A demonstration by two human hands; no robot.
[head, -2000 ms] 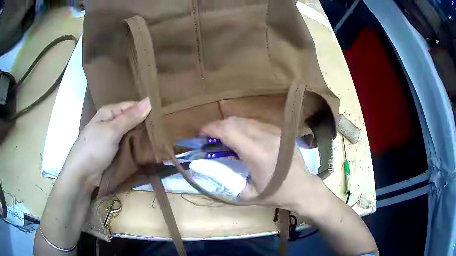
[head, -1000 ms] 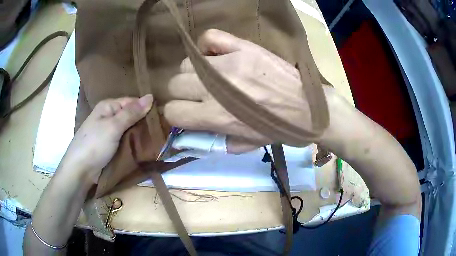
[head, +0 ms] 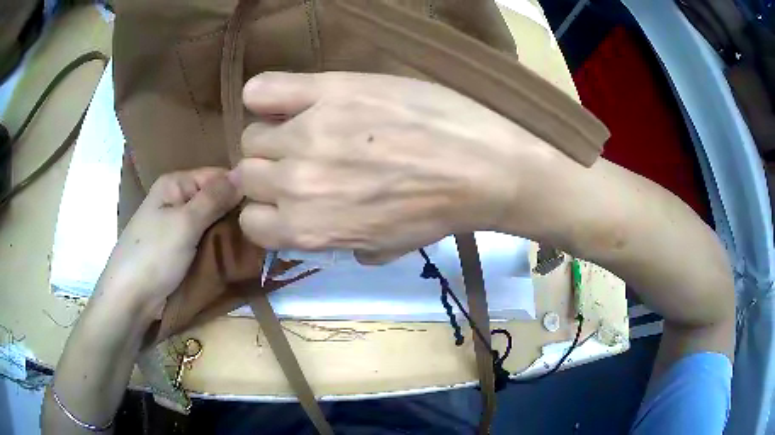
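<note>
The brown tote bag (head: 161, 81) lies over the table with its mouth toward me. My left hand (head: 174, 229) pinches the bag's mouth edge near the base of a handle (head: 231, 81). My right hand (head: 365, 161) is curled beside the left fingertips, back up, hiding much of the bag mouth. A thin blade of the thread snips (head: 270, 263) shows below its fingers; their handle is hidden. White wrapping (head: 319, 255) shows under the hand. A knotted black cord (head: 444, 293) hangs below it. Another brown handle (head: 501, 81) lies across the right wrist.
White paper (head: 399, 293) lies below the hands. Two narrow straps (head: 289, 361) hang over the front edge of the pale table (head: 374, 365). A gold hook (head: 187, 357) is at front left. A green handle (head: 577, 285) and a small white disc (head: 551, 321) are at right.
My right hand has moved from inside the bag mouth up and left to my left fingertips, with the handle loop now across its wrist. My left hand keeps its pinch, slightly shifted left.
</note>
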